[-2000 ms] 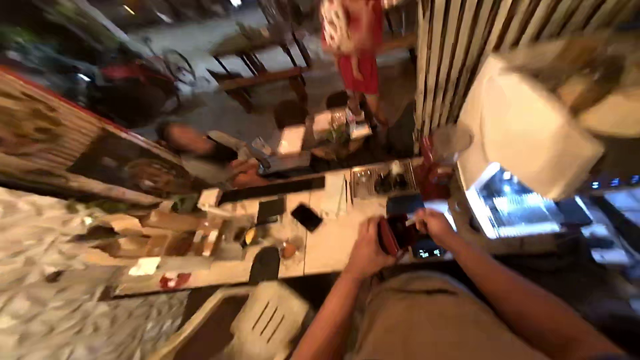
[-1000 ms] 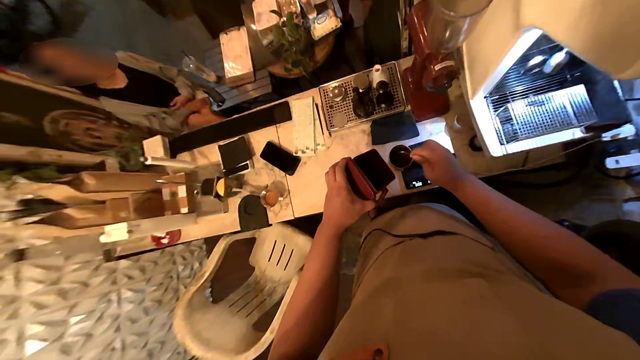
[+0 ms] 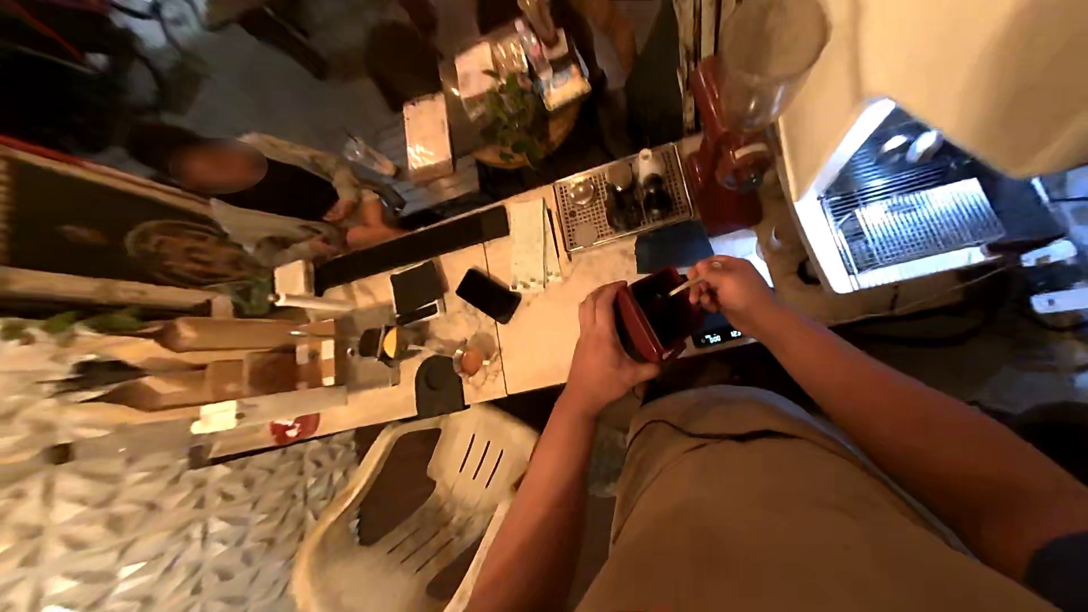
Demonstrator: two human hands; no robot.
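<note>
My left hand (image 3: pixel 605 344) grips a dark red open-topped container (image 3: pixel 643 327) from its left side, close to my apron. My right hand (image 3: pixel 727 289) pinches the handle of a thin utensil (image 3: pixel 685 286), likely a spoon, whose far end reaches into the container's dark opening. What the container holds is too dark to tell. Just beyond and below the container, a digital scale (image 3: pixel 718 337) with a lit display lies on the counter, partly covered by the container and my right hand.
A red coffee grinder (image 3: pixel 729 183) and an espresso machine (image 3: pixel 803 204) stand at the right. Left of the grinder is a metal tray (image 3: pixel 571 223) with tools. A smartphone (image 3: pixel 488 296) and paper sheets (image 3: pixel 528 246) lie on the counter. A plastic chair (image 3: pixel 340 518) stands below; a person sits across.
One second ago my right hand was at a small dark round cup or scoop beside the container; now it holds the thin utensil in the container's opening. My left hand keeps hold of the container.
</note>
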